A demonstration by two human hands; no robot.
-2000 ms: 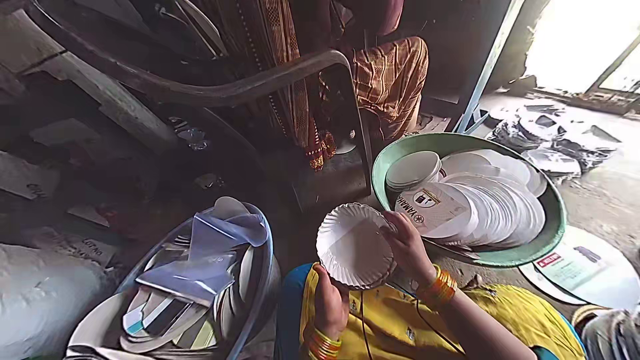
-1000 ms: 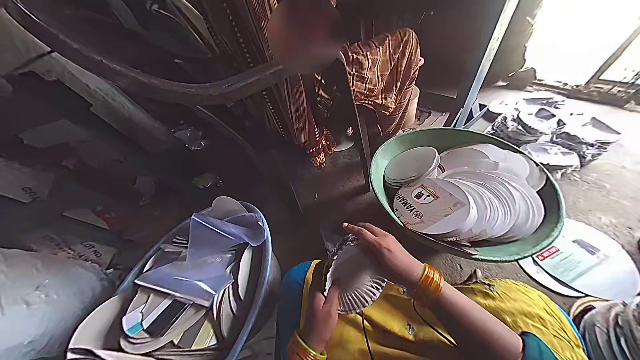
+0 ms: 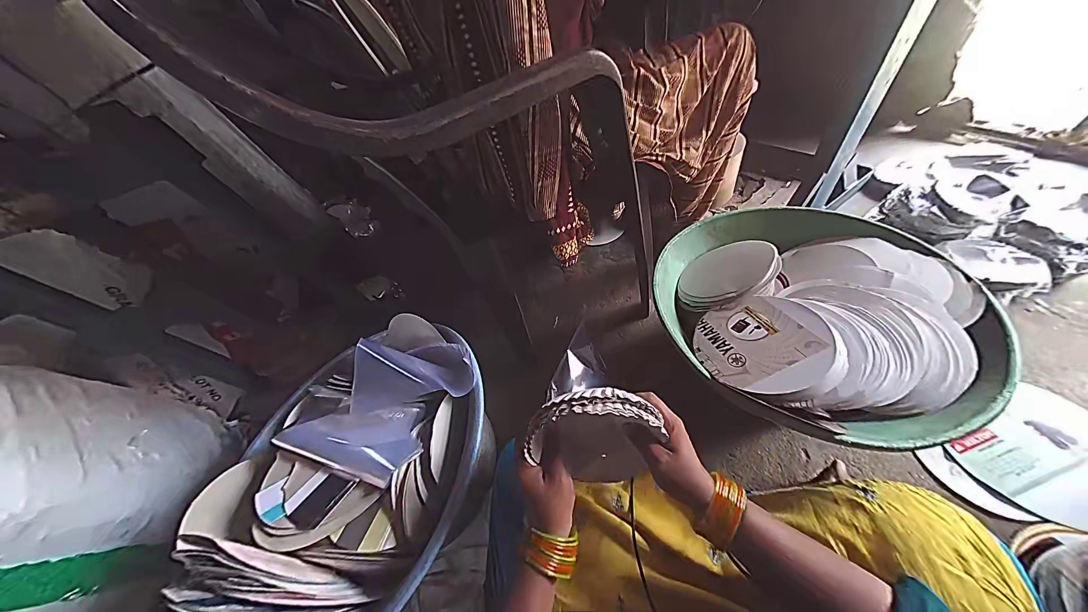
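Observation:
A small stack of fluted paper plates (image 3: pixel 599 442) is held upright over my lap, its dark underside toward me and its crimped rims at the top. My left hand (image 3: pixel 548 493) grips the lower left edge, fingers partly hidden behind the rim. On the right edge my right hand (image 3: pixel 676 455) is closed around the same stack. A clear plastic bag (image 3: pixel 580 361) stands up just behind the plates; whether it wraps them cannot be told.
At right stands a green basin (image 3: pixel 1003 365) of flat paper discs (image 3: pixel 884 348). A blue-rimmed tub (image 3: pixel 476 425) at left holds card discs and plastic bags (image 3: pixel 382 433). A metal frame (image 3: pixel 425 127) crosses ahead, with a seated person in patterned cloth behind. A white sack (image 3: pixel 93 467) lies far left.
The plates have turned from face-up to upright, with their underside toward me. My right hand has moved from their top edge to the right side. The clear bag now shows behind them.

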